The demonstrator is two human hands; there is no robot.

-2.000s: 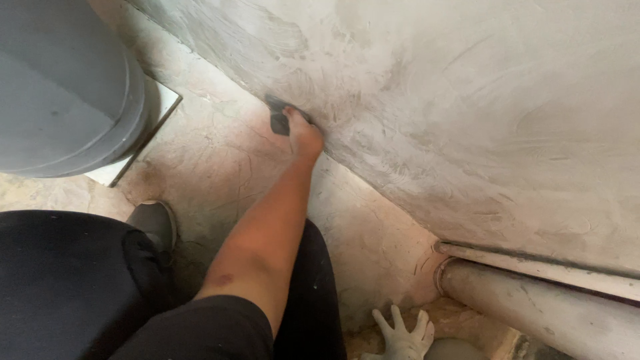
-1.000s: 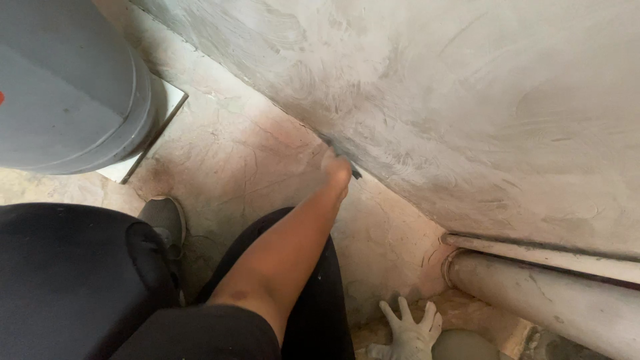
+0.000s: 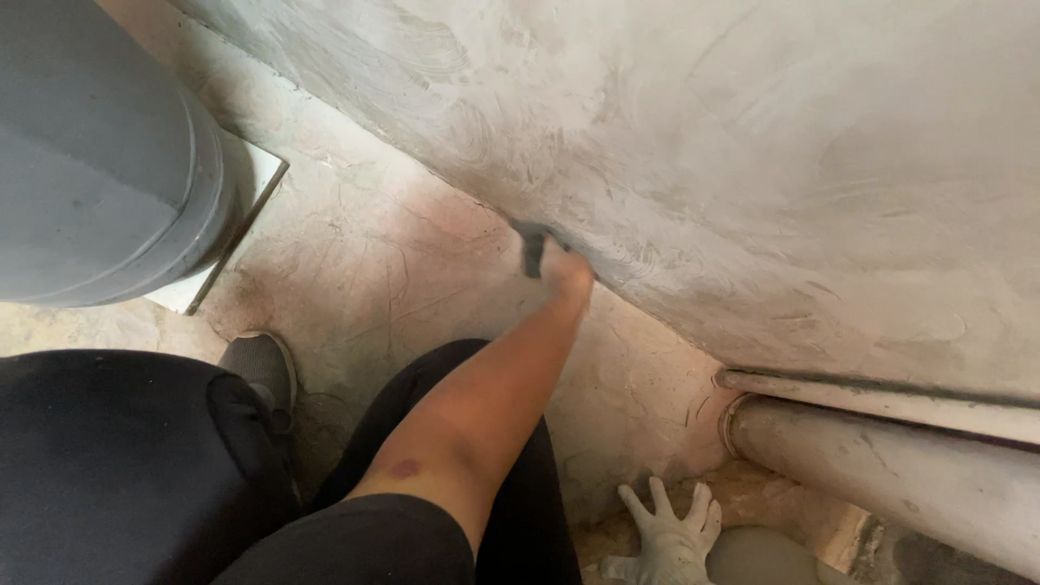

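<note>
My right hand (image 3: 566, 268), bare and blurred by motion, is closed on a dark handheld tool (image 3: 533, 250) whose exact kind I cannot tell. The tool is at the foot of a grey plastered wall (image 3: 780, 195), where the wall meets the pale, cracked floor (image 3: 349, 236). My right forearm reaches over my knee from a black sleeve. My left hand is not in view. A pale, dusty glove (image 3: 668, 536) with spread fingers shows at the bottom right, beside a rounded greyish object (image 3: 764, 559); whether a hand is inside the glove I cannot tell.
A large grey rounded container (image 3: 89, 171) stands at the left on a white slab (image 3: 264, 166) with a dark edge. A thick pipe (image 3: 877, 479) and a thinner one (image 3: 886, 398) run along the wall at the right. My shoe (image 3: 262, 370) is on the floor near the slab.
My right hand first moved down and right along the foot of the wall with the tool, then slightly back up-left. The glove keeps about the same place and shape.
</note>
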